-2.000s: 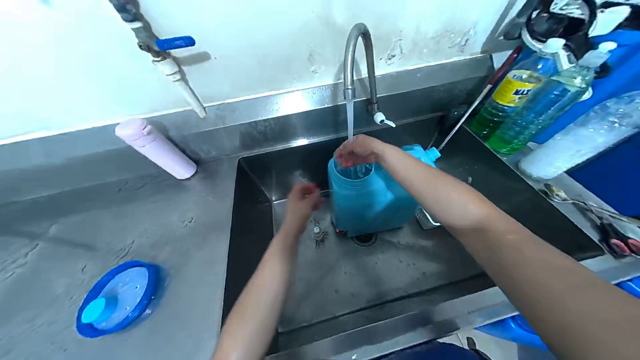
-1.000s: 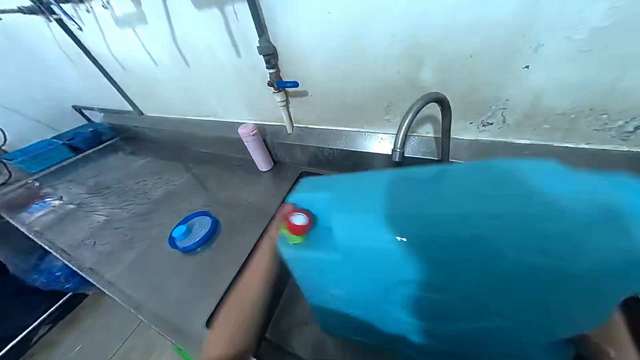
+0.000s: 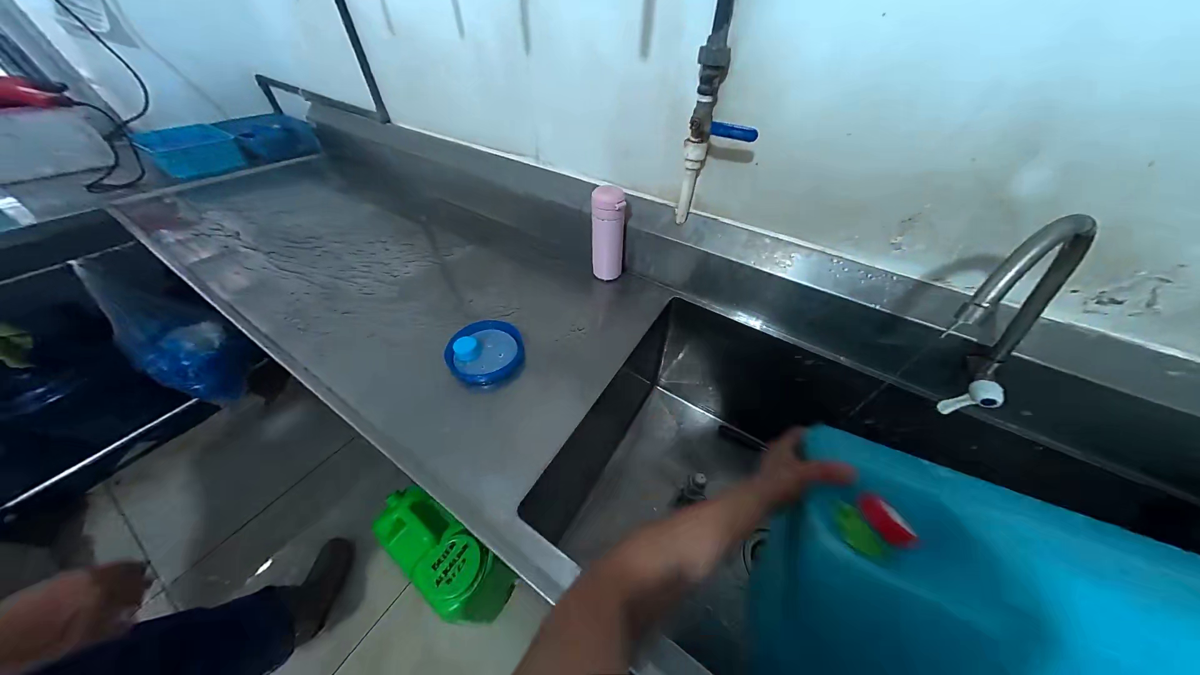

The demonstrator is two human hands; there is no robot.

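A large teal plastic container (image 3: 975,581) is at the lower right, over the stainless steel sink (image 3: 600,450). My left hand (image 3: 797,473) reaches in from the bottom and holds the container's upper left edge, beside its red cap (image 3: 886,521) and a green part. My right hand does not show. The curved metal faucet (image 3: 1041,267) stands behind the container, with a thin stream of water coming from its spout. Left of the sink, a blue-rimmed round lid with a light blue cap (image 3: 485,353) lies on the steel counter. Near the wall stands a pink bottle (image 3: 608,232).
A green jug (image 3: 445,558) stands on the floor by the counter edge. Another person's hand (image 3: 80,605) and shoe (image 3: 322,586) are at the lower left. Blue plastic baskets (image 3: 192,150) sit at the counter's far left end. A pipe with a blue-handled valve (image 3: 731,131) runs down the wall.
Two seconds ago the container stood in the sink under running water; a second ago it was raised before the camera, and now it is lower, at the right. The view has swung left.
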